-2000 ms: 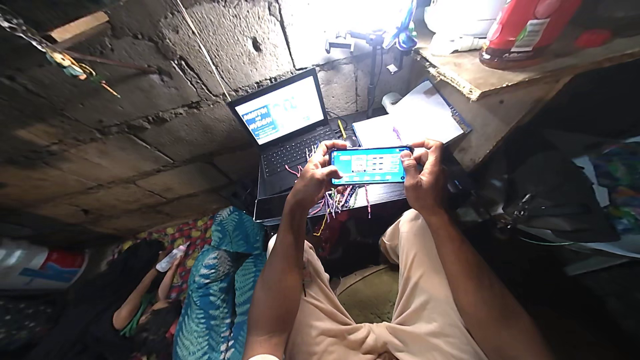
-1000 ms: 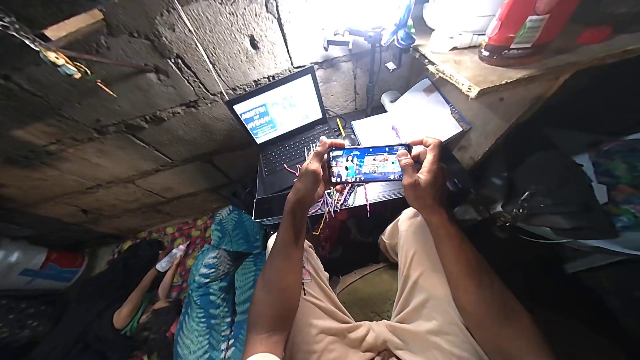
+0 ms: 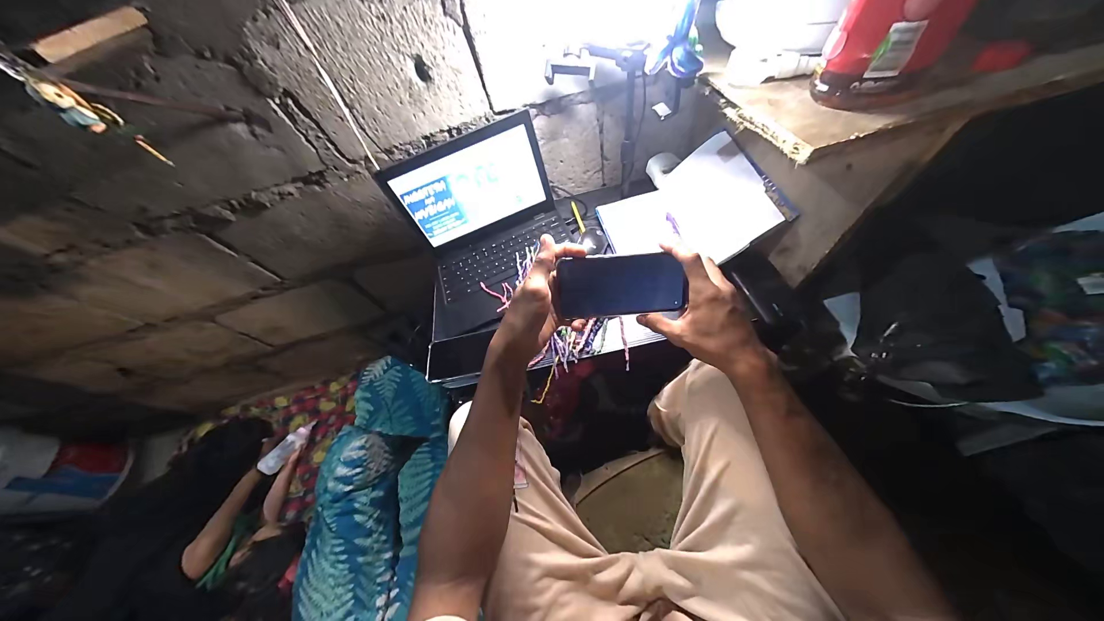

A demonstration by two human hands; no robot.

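Note:
A smartphone (image 3: 621, 285) is held sideways between my two hands, its screen dark. My left hand (image 3: 542, 293) grips its left end, and my right hand (image 3: 703, 302) holds the right end with the thumb at the lower edge. Beneath and beside the phone lie multicoloured braided strings (image 3: 565, 345), partly hidden by the phone and my left hand. Behind my left hand stands an unfolded laptop (image 3: 470, 185) with a lit screen. An unfolded notebook (image 3: 699, 203) with white pages lies beyond the phone, with a small purple string on it.
A wooden shelf (image 3: 828, 129) at the upper right bears a red container (image 3: 893, 52). A phone-holder stand (image 3: 631, 103) is by the block wall (image 3: 345, 95). At the lower left, another person's arm (image 3: 211, 535) is near a blue patterned cloth (image 3: 354, 500).
The phone's screen has gone from a bright, colourful picture to dark. My right thumb has moved from over the screen to the phone's lower edge.

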